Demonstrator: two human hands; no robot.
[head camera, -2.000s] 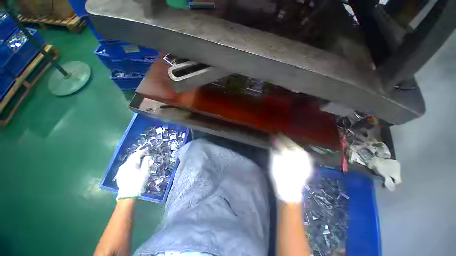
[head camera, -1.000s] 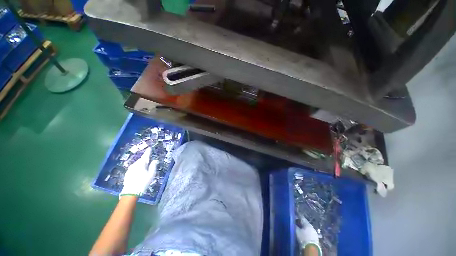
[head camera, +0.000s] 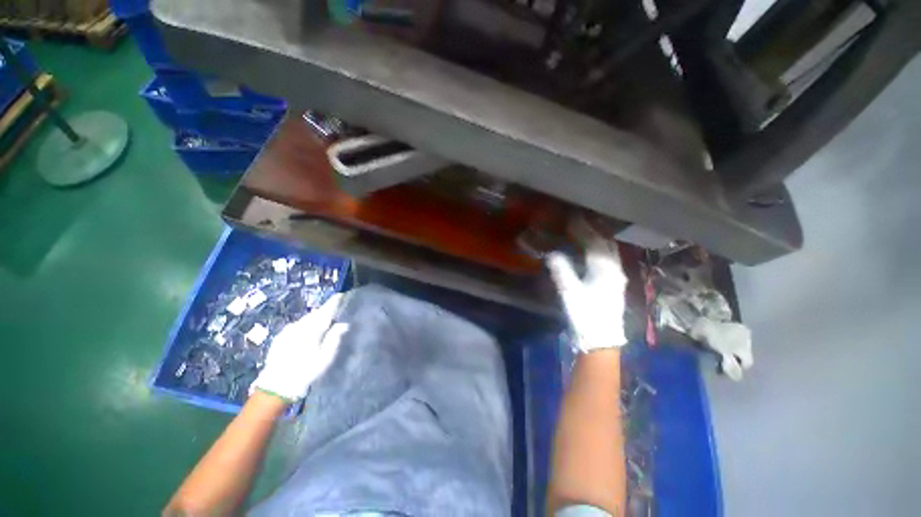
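My left hand (head camera: 301, 348), in a white knit glove with a green-edged cuff, is over the right edge of the left parts bin (head camera: 182, 328), beside my lap. Its fingers are apart and no part shows in it. Small silvery metal parts (head camera: 256, 300) lie heaped in that bin. My right hand (head camera: 593, 298), also gloved, is at the front edge of the reddish-brown press table (head camera: 434, 227), thumb and fingers spread. Its fingertips are blurred in shadow under the press frame (head camera: 485, 116). A faint greyish shape is near them; whether it is held cannot be told.
The right parts bin (head camera: 709, 444) is beside my right thigh, partly behind my forearm. A slotted metal clamp (head camera: 374, 162) lies on the table. Dirty white rags (head camera: 722, 338) and a red stick (head camera: 649, 308) are at its right end. Stacked blue totes (head camera: 217, 151) and a round stand base (head camera: 86, 146) are behind left.
My right hand has moved up from the right parts bin to the press table. My left hand has shifted right, from over the parts to the bin's edge. The view has shifted slightly.
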